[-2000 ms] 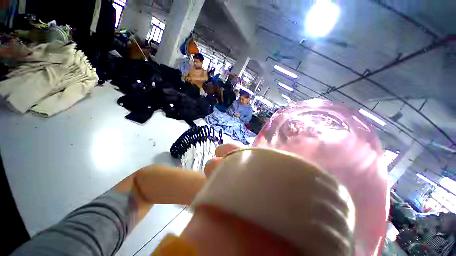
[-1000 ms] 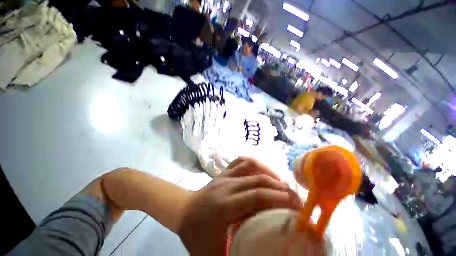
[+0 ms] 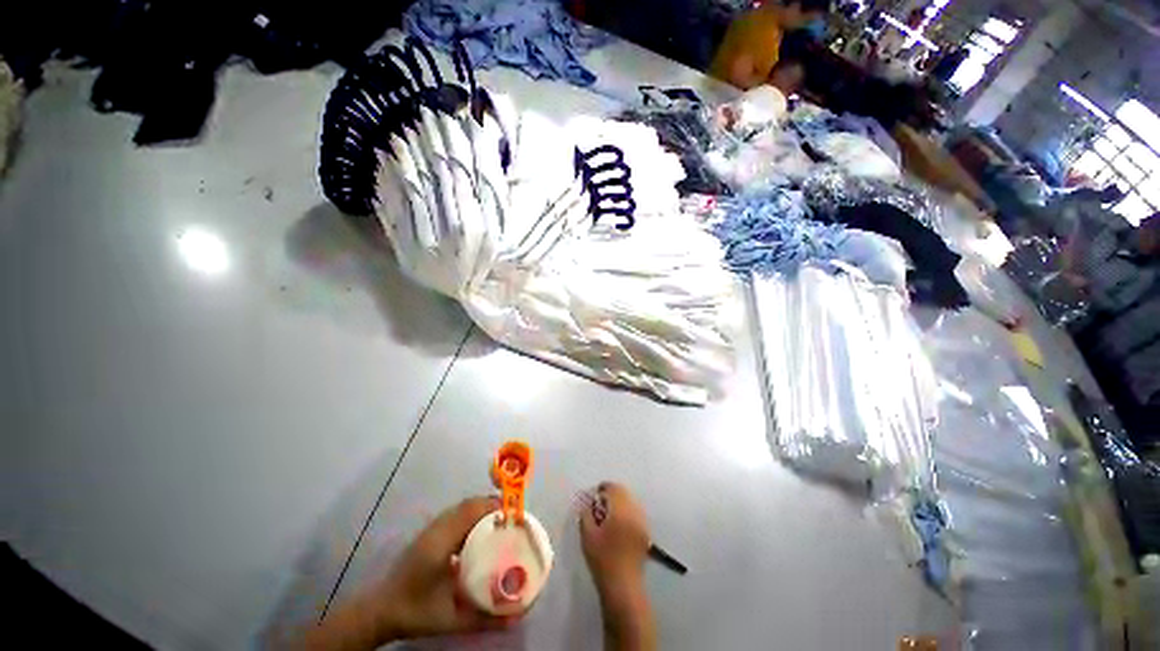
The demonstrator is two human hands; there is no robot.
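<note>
The drinking bottle (image 3: 504, 562) is upright in front of me, seen from above, with its pale rim and its orange flip lid swung open. My left hand (image 3: 426, 579) is wrapped around its left side. Whether its base touches the table is hidden. My right hand (image 3: 616, 534) is at the right of the bottle, apart from it, low over the table. It is closed around a slim dark tool (image 3: 668, 560), whose dark end sticks out to the right and whose thin silvery part shows by the fingers.
The glossy pale table (image 3: 191, 420) has a seam. Beyond the bottle lies the hung shirt stack (image 3: 598, 299) with black hooks. At right are clear polybags (image 3: 840, 369) and blue garments (image 3: 789, 235). Black garments (image 3: 172, 76) lie far left. A person in yellow (image 3: 748, 48) is at the back.
The bottle has come down from close before my face to table level, still in my left hand. My right hand and the dark tool have come into view. The view has tipped downward.
</note>
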